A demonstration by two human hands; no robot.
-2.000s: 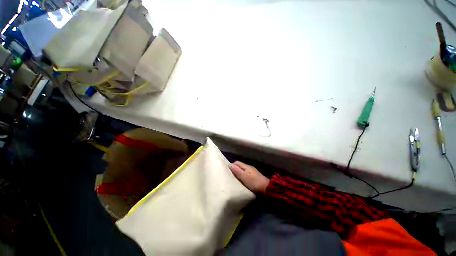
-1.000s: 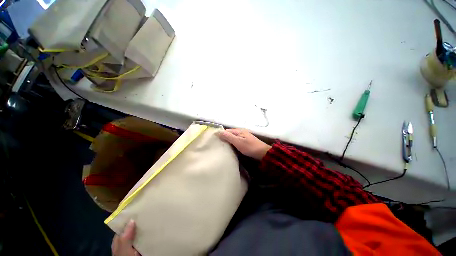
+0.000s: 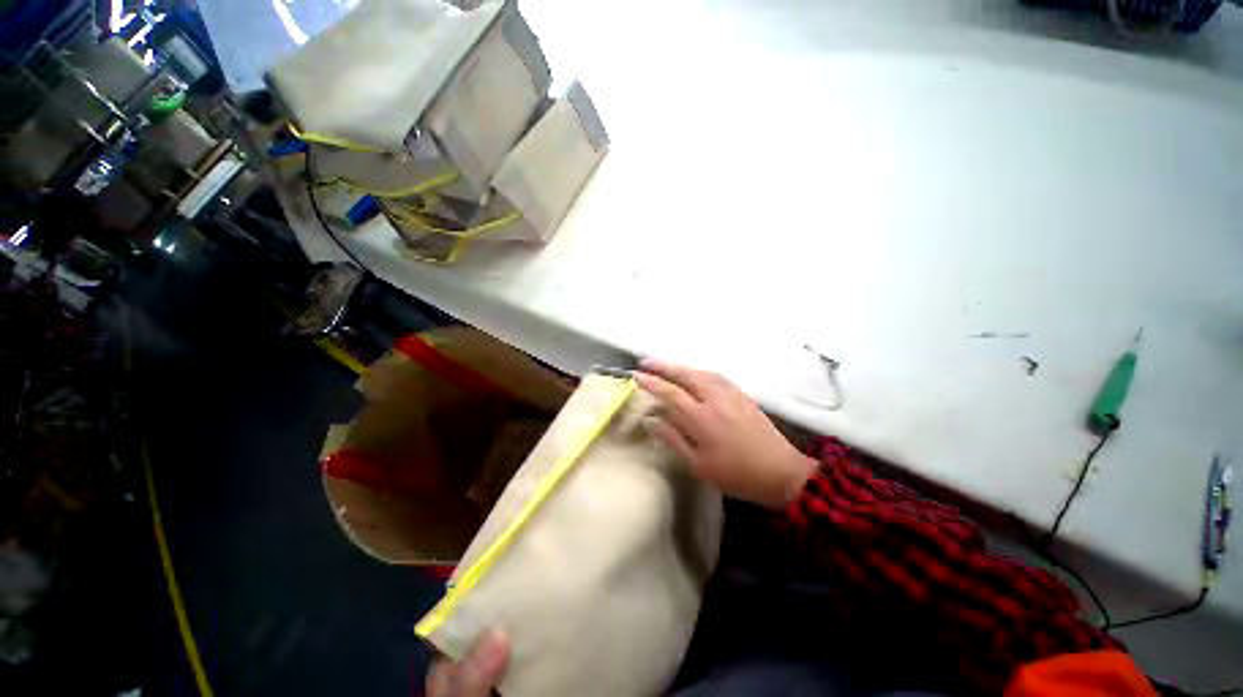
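Note:
A beige bag body (image 3: pixel 586 545) lies over my lap, with a yellow strip (image 3: pixel 545 483) along its upper left edge. My right hand (image 3: pixel 729 436) holds its top corner by the table edge, fingers over the rim. My left hand (image 3: pixel 470 667), cut off by the bottom of the picture, holds its lower left corner. The green-handled awl (image 3: pixel 1116 390) and the thread snips (image 3: pixel 1216 512) lie on the table at the right, each tied to a black cord.
A cardboard bin (image 3: pixel 357 507) with red tape stands left of the bag. Stacked bag bodies (image 3: pixel 395 75) lie on the white table (image 3: pixel 818 177) at the back left. Thread scraps (image 3: pixel 825 381) lie near the table edge. A blue basket (image 3: pixel 1159 14) shows at the top right.
My left hand has come into view and holds the bag's lower corner. My right hand has moved further over the top corner. The yellow edge has turned upward. The view has shifted left.

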